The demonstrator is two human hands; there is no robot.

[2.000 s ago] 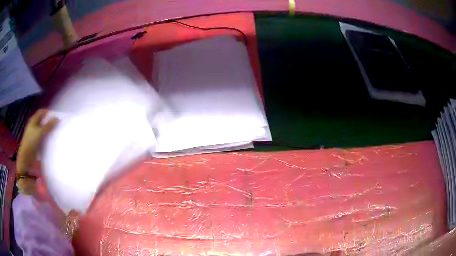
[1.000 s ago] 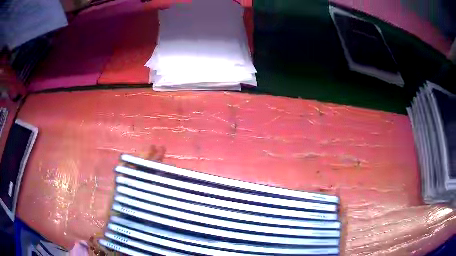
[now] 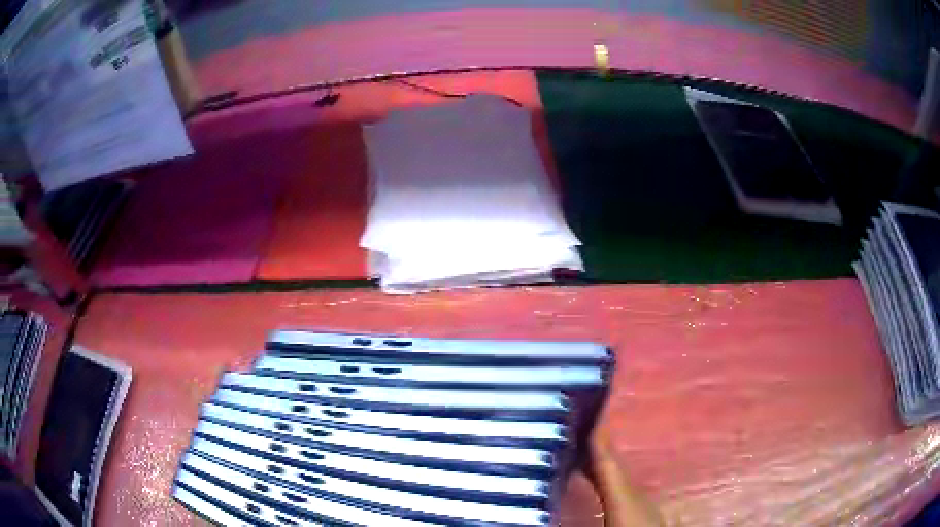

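A stack of several tablets is edge-on at the lower middle. It shows pale blue-silver edges with small dark slots, stepped out to the left. The bottom of the picture cuts it off. My right hand is at its right end, partly hidden behind the stack, and appears to hold that end. My left hand does not show.
A white sheet pile lies at the back on the red area. A single dark unit lies on the green mat. Interleaved stacks stand at far right and far left. A black tablet lies left. A printed page hangs upper left.
The white sheets my left hand moved two seconds ago are out of it. The tablet stack has come into view since then; in the last second its visible edge changed to one with dark slots.
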